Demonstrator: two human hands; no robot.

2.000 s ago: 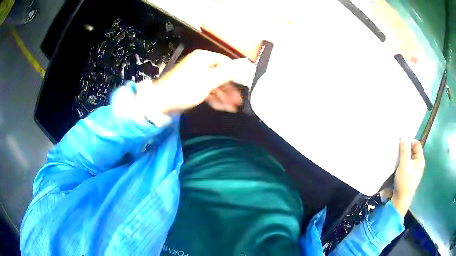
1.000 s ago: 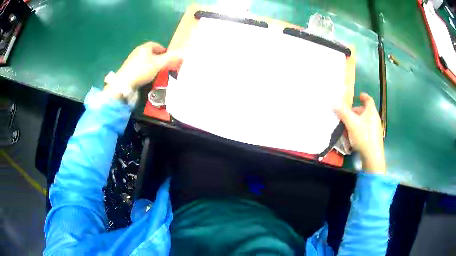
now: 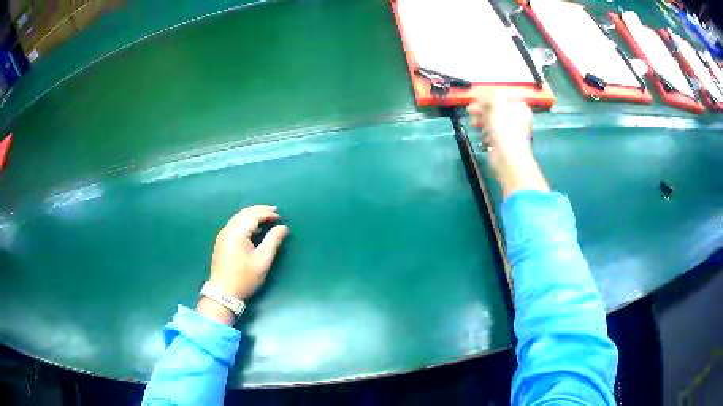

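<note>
A clamped pack with a red-orange backing board [image 3: 444, 99] and white cover sheet [image 3: 468, 44] lies flat at the top of the view. A black clip [image 3: 438, 78] with a silver handle grips its near left corner, and black clips sit along its right side. My right hand [image 3: 505, 123] is blurred at the pack's near edge; its fingertips overlap the board there, and whether they grip it cannot be told. My left hand [image 3: 247, 252] is empty, fingers apart and curved, over the green bench [image 3: 357, 214], away from the pack.
More clamped packs [image 3: 591, 47] lie in a row to the right. A small black clip [image 3: 666, 189] lies on the right part of the bench. A dark seam [image 3: 480, 190] runs towards me. A red corner [image 3: 5, 149] shows at the left edge; boxes [image 3: 59, 24] stand far left.
The pack that both hands held before me now appears farther off, turned, beside other packs. My left hand has let go. My right hand has reached forward. The view has shifted along the bench.
</note>
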